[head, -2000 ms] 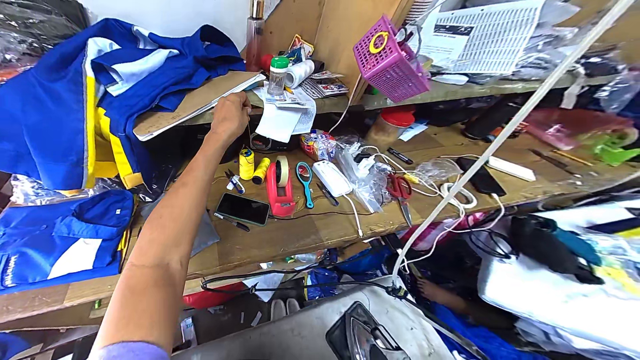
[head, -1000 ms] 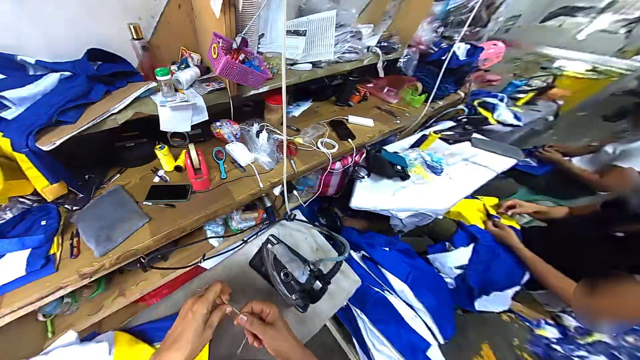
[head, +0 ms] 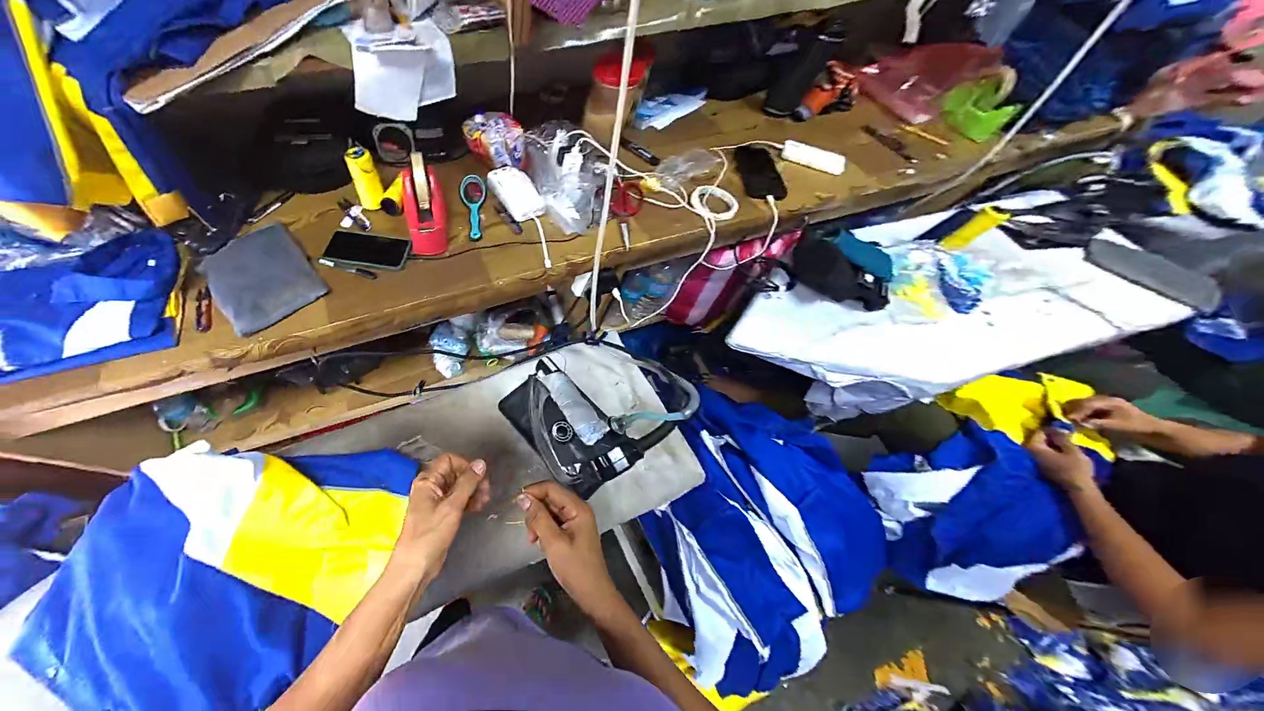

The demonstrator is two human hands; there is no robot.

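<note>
My left hand [head: 444,499] is raised over the grey ironing surface [head: 395,434], thumb and fingertips pinched together. Facing it, my right hand [head: 563,523] is also pinched, with a thin, pale thread-like bit at its fingertips. Whether the left fingertips hold thread cannot be told. A blue, yellow and white garment [head: 316,523] lies beside and partly under my left forearm. Beyond my right hand, an electric iron [head: 578,425] rests on a dark pad with its hose curving right. More blue and white garments [head: 770,533] hang right of the ironing surface.
A wooden shelf [head: 474,276] ahead carries a red tape dispenser [head: 425,212], yellow thread spools [head: 363,178], phones, scissors and cables. A white cord [head: 612,148] rises behind the iron. At right, a co-worker's hands [head: 1076,434] handle yellow and blue fabric beside a white-topped table [head: 948,346].
Two seconds ago one arm reached to the upper shelf; a second ago both hands were together low by the ironing surface. Now they are slightly apart. The view has swung right and down.
</note>
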